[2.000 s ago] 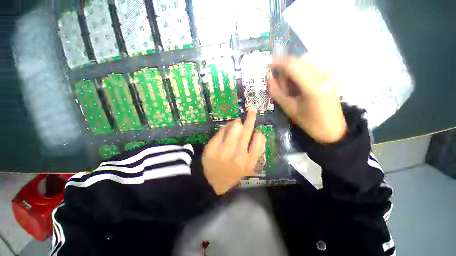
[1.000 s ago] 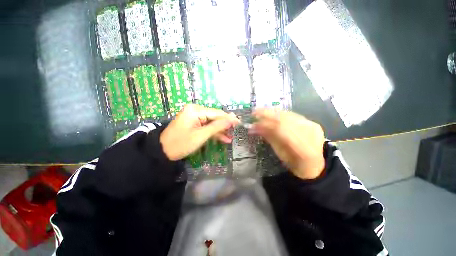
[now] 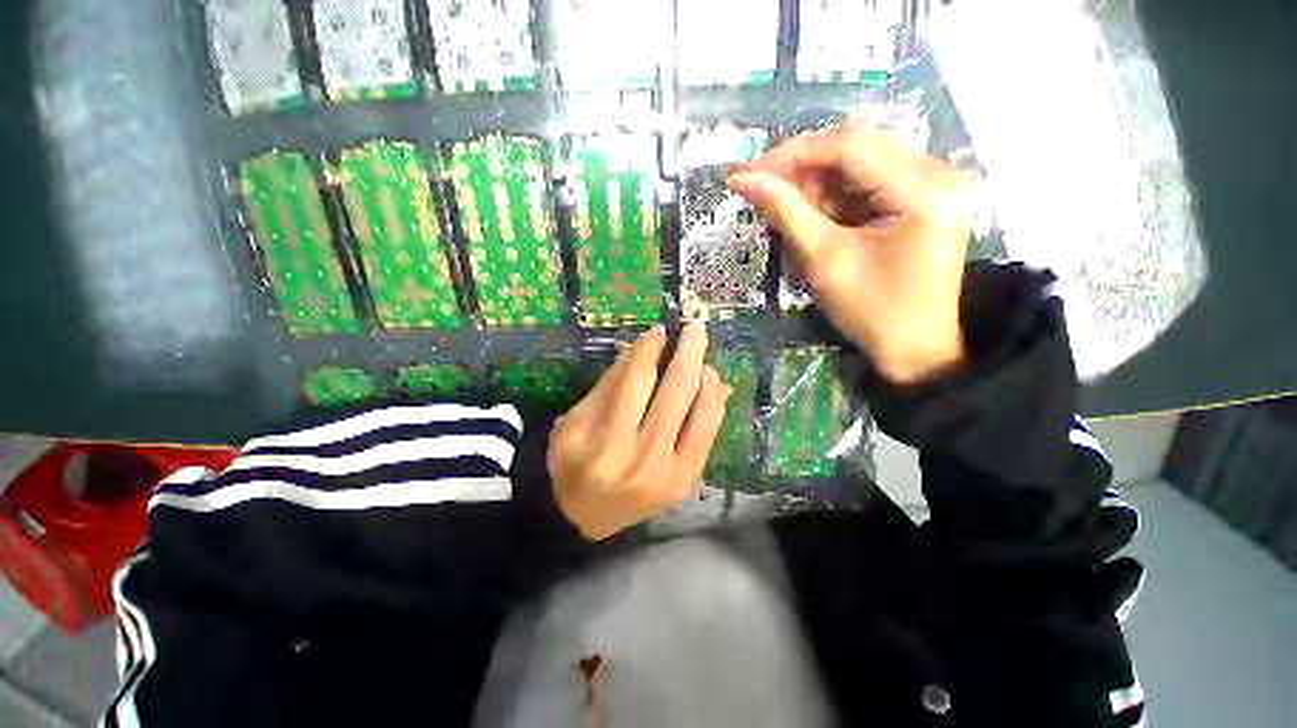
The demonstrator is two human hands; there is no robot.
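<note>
A clear blister tray (image 3: 470, 110) holds rows of circuit boards. In the middle row, four green boards show on the left, such as this green board (image 3: 515, 235). A dotted silver-grey adhesive sheet (image 3: 723, 263) lies over the fifth pocket, its surface uneven. My right hand (image 3: 889, 235) comes from the right, thumb and index finger pinching at the sheet's top edge. My left hand (image 3: 636, 434) is below, its fingertips touching the sheet's lower left end. The sixth pocket is mostly hidden behind my right hand.
Covered boards (image 3: 479, 43) fill the tray's far row. A bright white sheet stack (image 3: 1067, 157) lies right of the tray. A hazy translucent sheet (image 3: 135, 213) lies on the left. Green boards (image 3: 808, 415) show in the near row. A red plastic object (image 3: 71, 526) is below the bench edge.
A second ago my hands were together over the near row. Now they are apart, with the patterned sheet between them on the fifth pocket. Two seconds ago they worked at the sixth pocket.
</note>
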